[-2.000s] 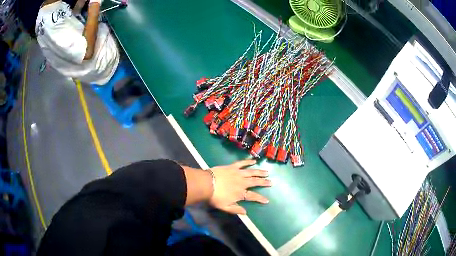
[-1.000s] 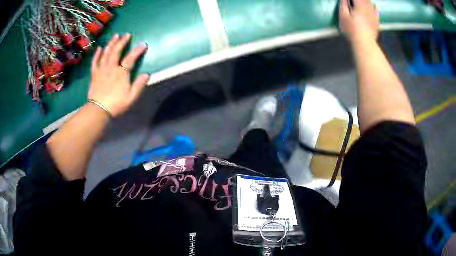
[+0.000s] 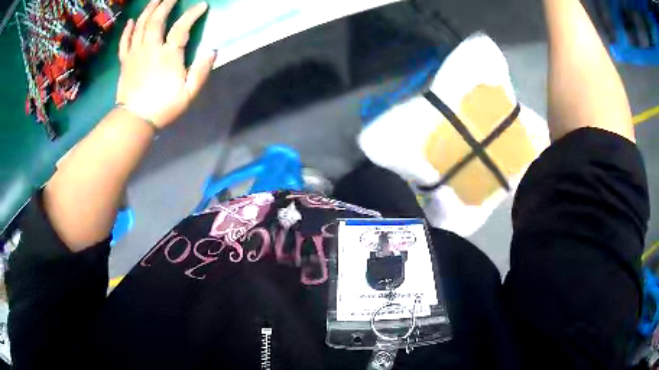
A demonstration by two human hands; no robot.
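My left hand (image 3: 155,69) lies at the edge of the green bench (image 3: 94,94) at upper left, fingers spread, holding nothing. Just left of it is the finished harness pile (image 3: 65,47), speckled twisted wires with red and black connectors, cut off by the frame's left and top edges. My hand does not touch the pile. My right forearm reaches up at the upper right, and the right hand is beyond the top edge, out of the picture.
A stool with a white and tan cushion (image 3: 477,144) crossed by dark straps stands on the grey floor. Blue plastic stool parts (image 3: 264,173) show near my lap and at the right. A badge (image 3: 386,278) hangs on my chest.
The view has tilted further down, and the right hand has left the picture at the top. The strapped cushion now shows more fully. The left hand stays at the bench edge.
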